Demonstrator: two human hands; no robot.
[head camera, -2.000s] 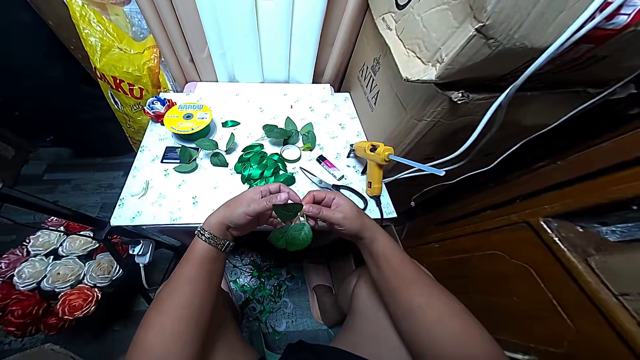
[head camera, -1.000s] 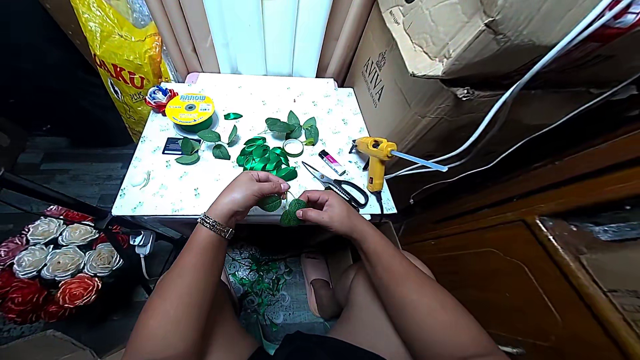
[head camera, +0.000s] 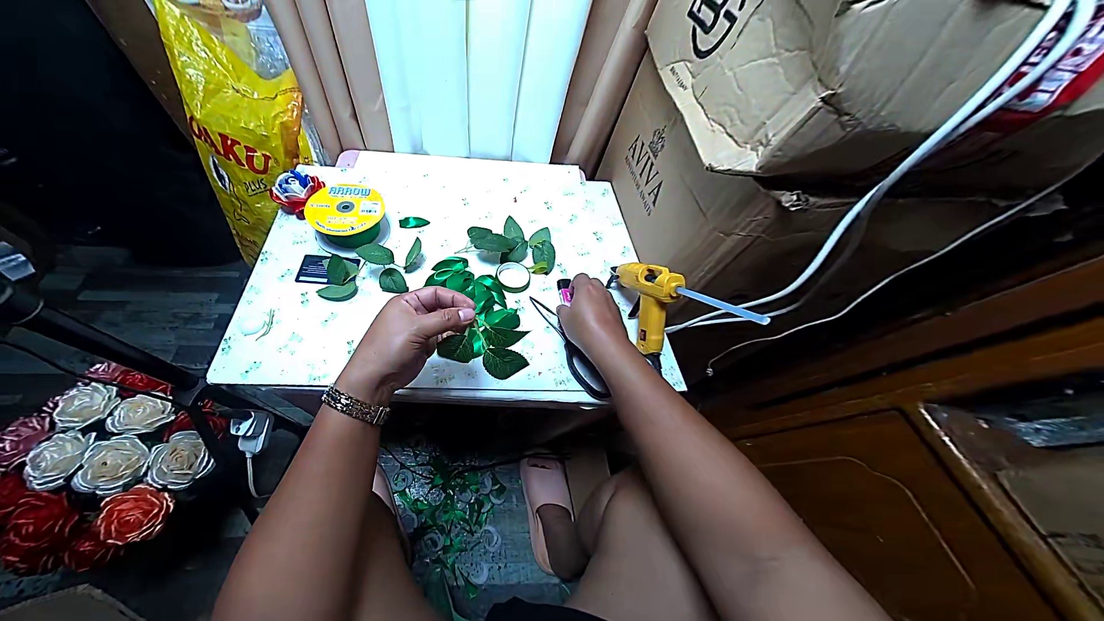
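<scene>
My left hand (head camera: 423, 332) pinches a sprig of green artificial leaves (head camera: 500, 349) by its upper end, above the near part of the table. My right hand (head camera: 593, 315) is closed around a small lighter-like item (head camera: 565, 291), only partly visible, with a pink and white label. Under and beside that hand lie black-handled scissors (head camera: 586, 371). Just to its right stands a yellow hot glue gun (head camera: 651, 302) with a clear glue stick. Green ribbon pieces (head camera: 457, 278) are heaped beyond the sprig, next to a tape roll (head camera: 513, 276).
A green ribbon spool (head camera: 345, 216), a ribbon flower (head camera: 296, 190), a dark card (head camera: 323, 269) and more leaf sprigs (head camera: 513, 241) lie on the white table (head camera: 233, 354). Cardboard boxes (head camera: 681, 190) and white cables stand right. Ribbon roses (head camera: 112, 461) sit at lower left; green scraps (head camera: 448, 509) cover the floor.
My right hand has left the sprig and moved right and forward to the small labelled item, which lay on the table earlier. My left hand still holds the leaves.
</scene>
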